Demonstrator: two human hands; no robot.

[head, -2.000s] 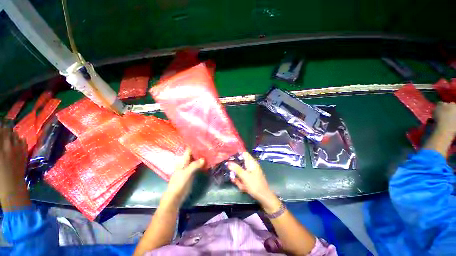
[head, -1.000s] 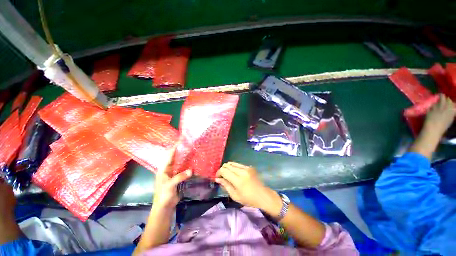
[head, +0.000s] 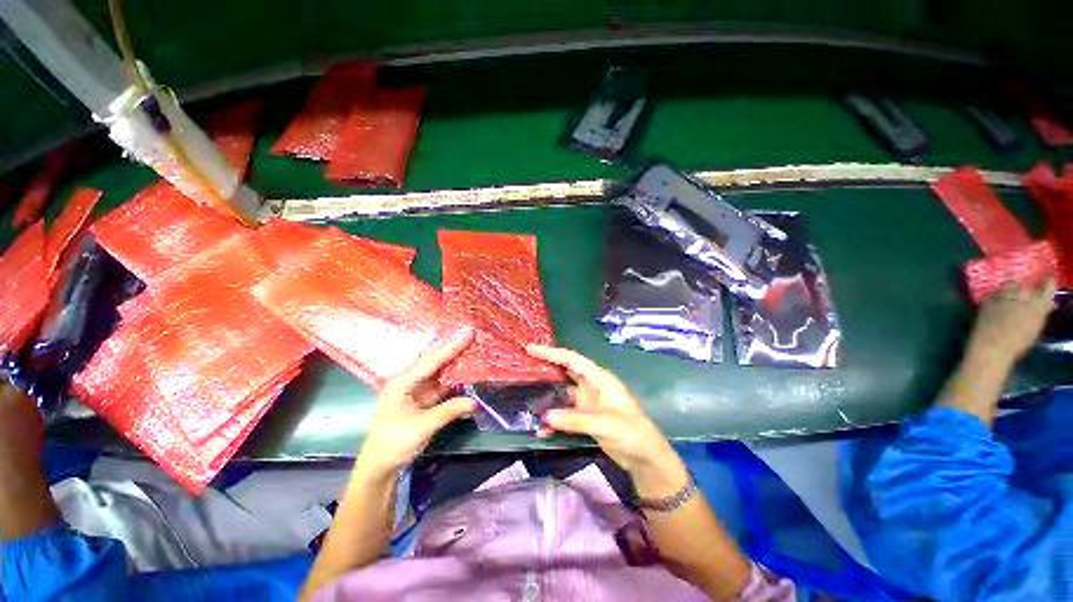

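A red bubble bag (head: 497, 294) lies upright on the dark-green tabletop in front of me. A dark antistatic bag (head: 513, 408) sticks out of its near end. My left hand (head: 418, 409) holds the left edge where the two bags meet. My right hand (head: 600, 409) holds the right edge, thumb on the dark bag and fingers on the red one. How far the dark bag reaches inside the red bag is hidden. Other red bubble bags (head: 194, 394) lie in a fanned pile at the left. A bagged electronic module (head: 706, 229) lies across larger dark bags (head: 786, 308) at the right.
A pale slanting post (head: 177, 141) stands at upper left. A whitish edge strip (head: 459, 196) borders the green conveyor belt, which carries red packs (head: 377, 135) and dark packs (head: 610, 115). Neighbours in blue sleeves (head: 953, 500) work on both sides; the right one's hand holds a red bag.
The red bag has swung from a raised tilt down to the table, with the dark bag at its near end. My hands now hold opposite sides. Belt packs have shifted left.
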